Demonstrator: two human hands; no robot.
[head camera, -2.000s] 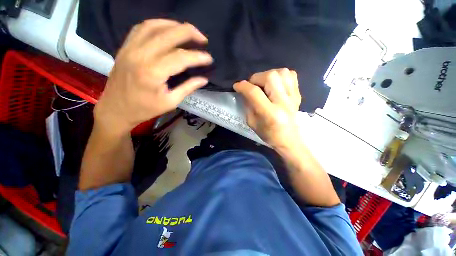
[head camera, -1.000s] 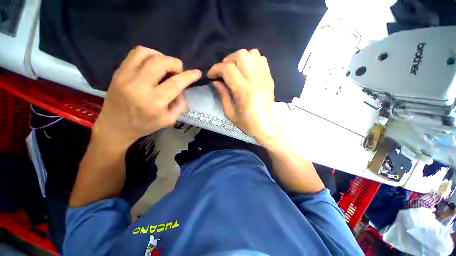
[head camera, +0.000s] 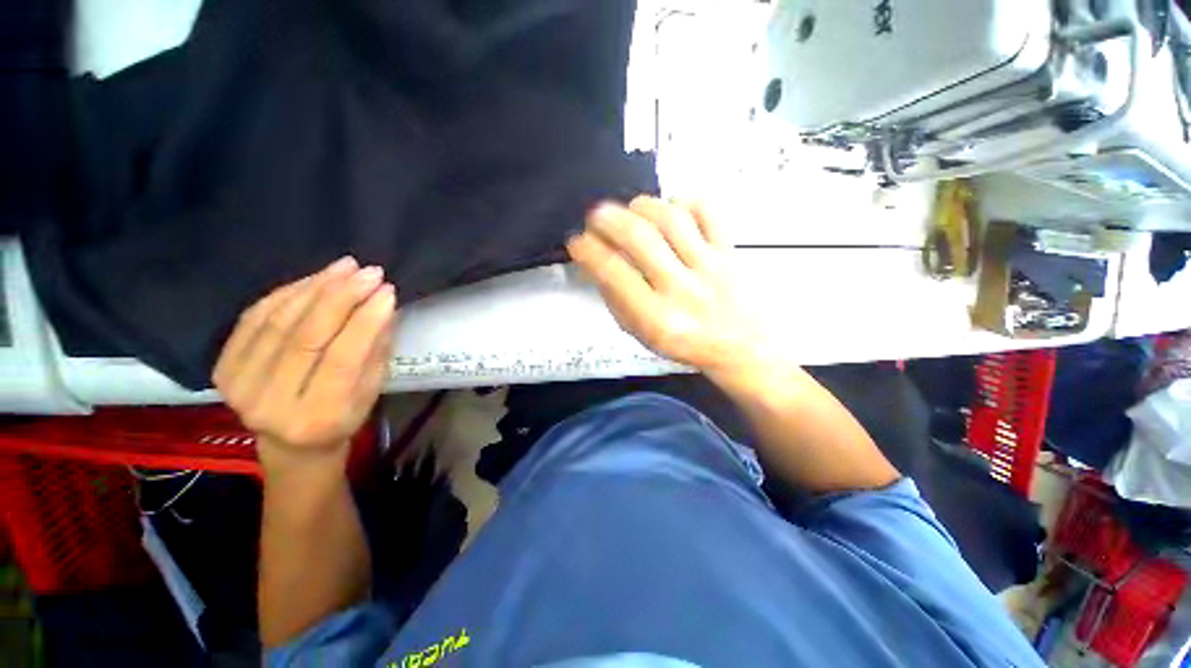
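Observation:
A large black fabric panel covers the left and middle of the white sewing table. Its near edge runs between my hands, just behind the printed measuring tape. My left hand is at the near left edge of the cloth, fingers close together on it. My right hand is at the near right corner, fingertips at the cloth edge. Both thumbs are mostly hidden, and I cannot tell how firmly either hand pinches the cloth.
The white sewing machine head is at the upper right. Yellow-handled shears and a brown parts box lie right of it. Red crates stand below the table at left and right.
The view has turned and shifted right. My hands have moved apart along the cloth's near edge, which is now stretched straighter between them; before, they were close together at a fold.

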